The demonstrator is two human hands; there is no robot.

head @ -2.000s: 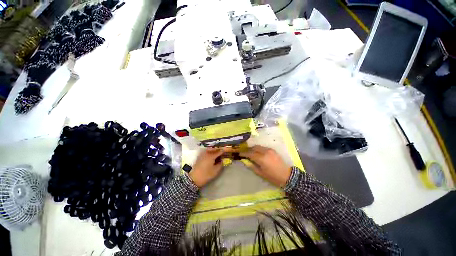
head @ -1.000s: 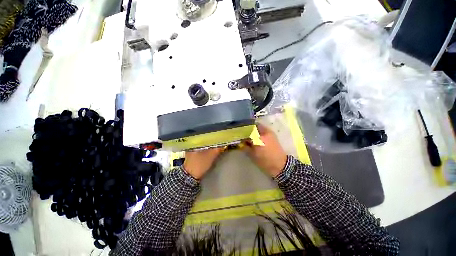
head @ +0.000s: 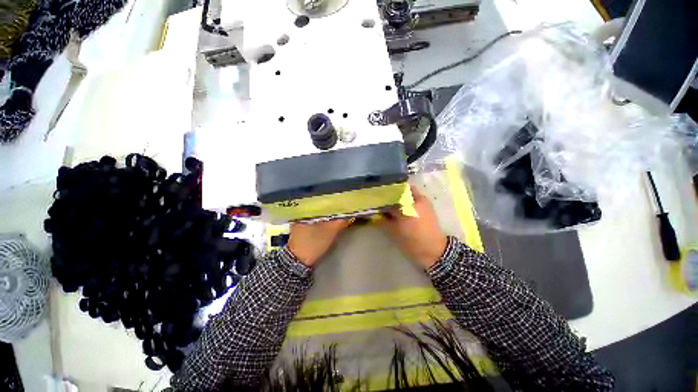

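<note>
The white sewing machine head (head: 329, 84) stands in front of me, with a dark grey and yellow front edge. My left hand (head: 315, 240) and my right hand (head: 415, 228) reach under this edge from both sides. The head hides most of their fingers, and what they hold cannot be made out. A bit of yellow tape (head: 407, 200) shows at my right hand. The pale bed plate (head: 367, 268) with yellow tape strips lies below my hands. A big heap of black loops (head: 138, 245) lies left of the machine.
A clear plastic bag (head: 566, 99) with black pieces lies right of the machine. A screwdriver (head: 668, 236) and a yellow tape roll (head: 686, 269) are at the right edge. A white fan (head: 19, 283) is at the left edge. Bundled black cords (head: 46, 38) lie far left.
The view has moved closer over the machine, so its head now covers more of my fingers. Both hands have stayed together at the machine's front.
</note>
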